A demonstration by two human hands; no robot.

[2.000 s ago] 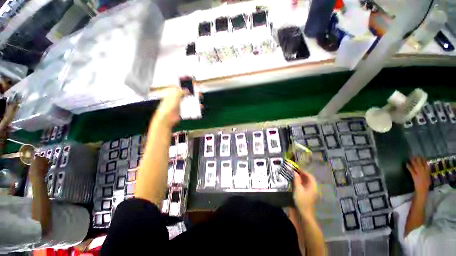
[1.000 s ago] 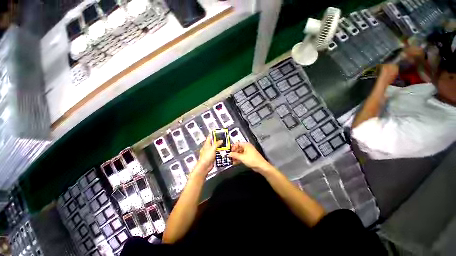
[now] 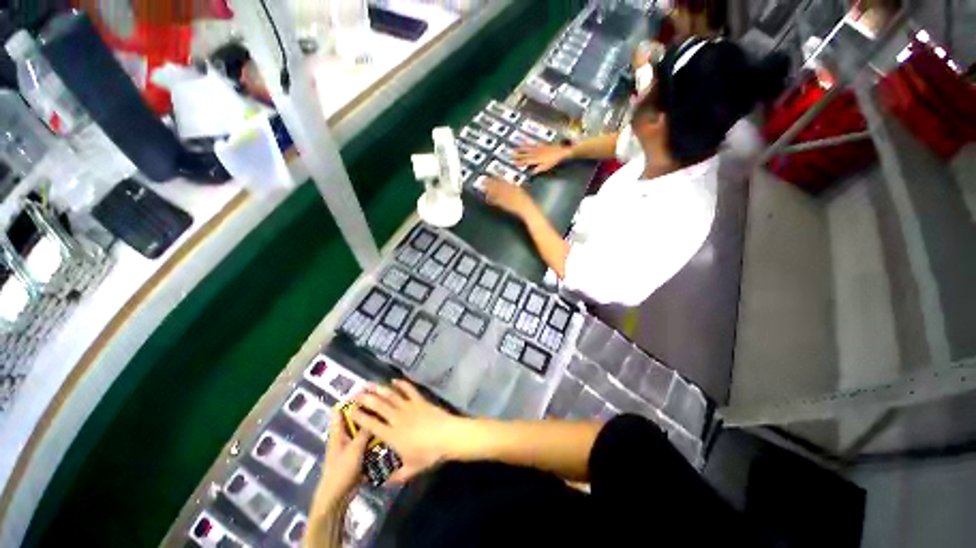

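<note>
A part-assembled handset (image 3: 380, 460) with a yellow-edged frame and a dark keypad is held between my two hands. My left hand (image 3: 340, 471) grips it from the left side. My right hand (image 3: 412, 426) lies over its upper part, the fingers covering most of the screen area. The handset is above the right edge of the tray of phone bodies (image 3: 280, 455), white slabs with dark red spots in rows. The grey tray of black front housings (image 3: 460, 364) lies beyond my right hand, with frames in several pockets.
A small white fan (image 3: 440, 193) stands past the frame tray. A worker in white (image 3: 642, 230) sits further along, hands over another tray. A green belt (image 3: 203, 353) runs at the left. A pole (image 3: 321, 150) and a shelf with a black phone (image 3: 141, 217) are beyond it.
The view has swung to the right. My right hand has moved from the handset's lower right side to over its top. Both hands still hold the handset.
</note>
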